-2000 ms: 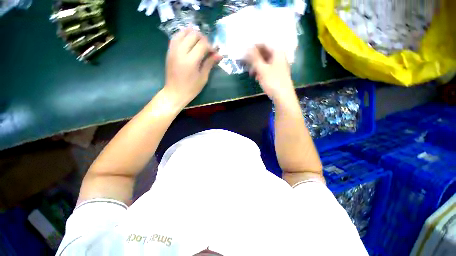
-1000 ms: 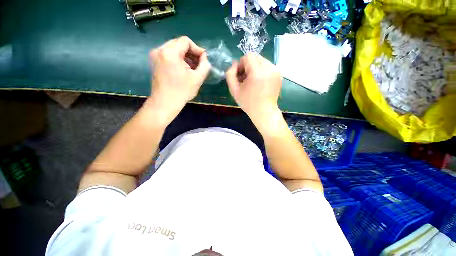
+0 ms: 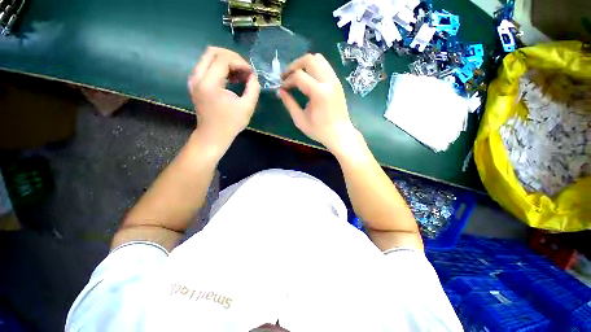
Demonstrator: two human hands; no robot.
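Observation:
A small clear zip-lock bag point(image 3: 277, 57) is held between my two hands over the green bench; it is nearly invisible, and its contents cannot be made out. My left hand point(image 3: 223, 87) pinches its left edge with thumb and fingers. My right hand point(image 3: 315, 97) pinches its right edge. Brass and silver latches point(image 3: 254, 14) lie just beyond the bag. A whitish stack of empty bags point(image 3: 428, 111) lies right of my right hand.
White plastic pieces point(image 3: 377, 18), small screw packs point(image 3: 363, 68) and blue-filmed plates point(image 3: 447, 23) are heaped at the back right. A yellow sack point(image 3: 490, 152) of white slips stands at right. Blue crates point(image 3: 479, 275) are below the bench edge.
Two seconds ago my right hand was at the bag stack. Both hands then came together on a clear bag, now spread wider between them. The view has turned, shifting the bench items rightward.

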